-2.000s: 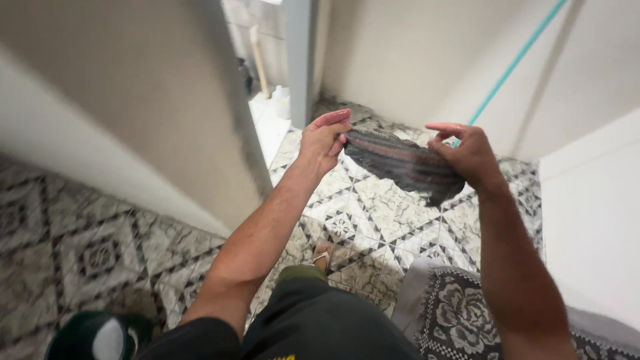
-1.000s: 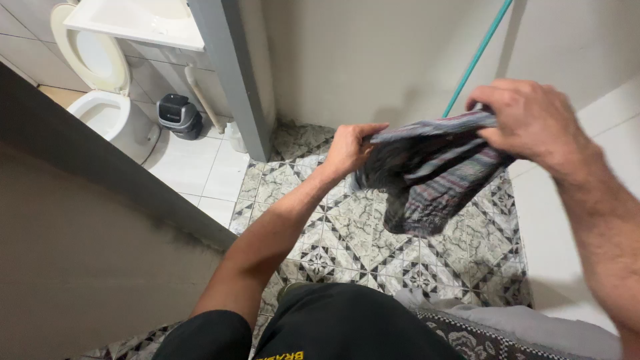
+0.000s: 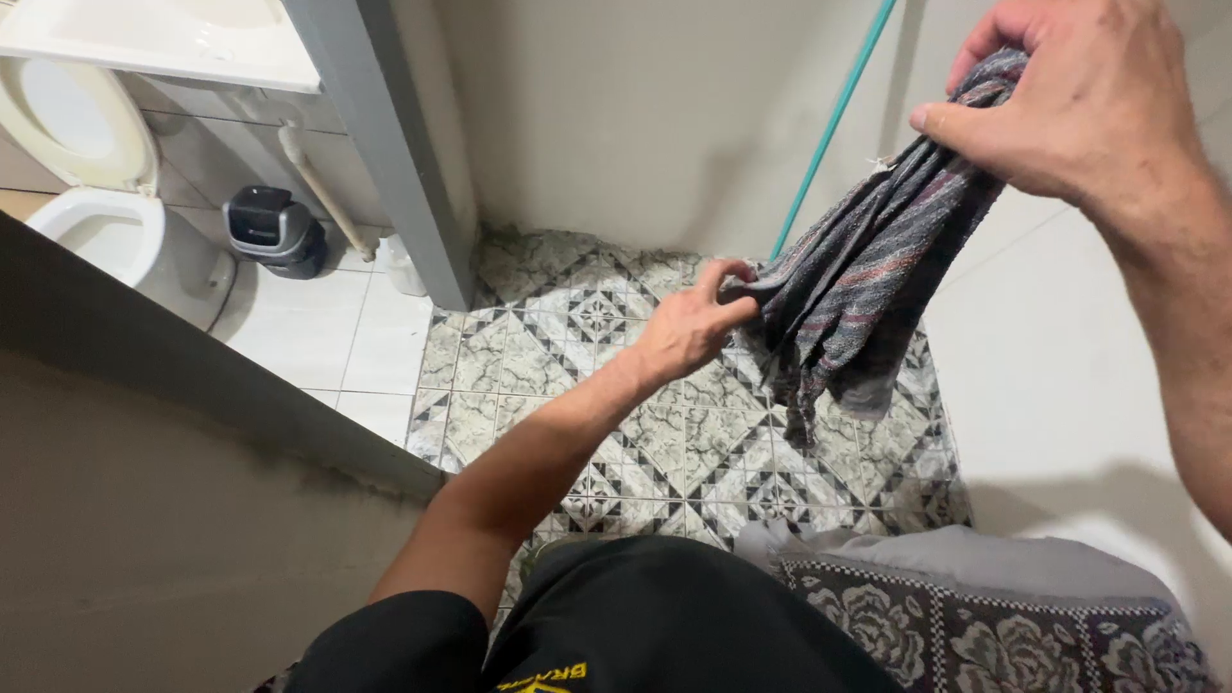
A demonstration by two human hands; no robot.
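A dark grey striped cloth point(image 3: 866, 279) hangs bunched in folds between my two hands, above the patterned floor. My right hand point(image 3: 1078, 96), at the upper right, grips its gathered top end between thumb and fingers. Lower and to the left, my left hand point(image 3: 698, 322) pinches the cloth's left edge with thumb and fingers. The loose lower end of the cloth dangles between them. Behind the cloth a thin turquoise pole point(image 3: 833, 130) leans by the wall, its lower end hidden.
Left of the grey door frame point(image 3: 390, 144) are a toilet point(image 3: 144, 241), a small bin point(image 3: 274, 231), a white sink point(image 3: 164, 38) and a drain pipe point(image 3: 322, 188). A floral-patterned textile point(image 3: 962, 616) lies at the lower right, beside a white surface point(image 3: 1049, 385).
My right hand has risen with its end of the cloth, which was stretched nearly level before and now slants down to my left hand in bunched folds. The view has shifted, showing more bathroom.
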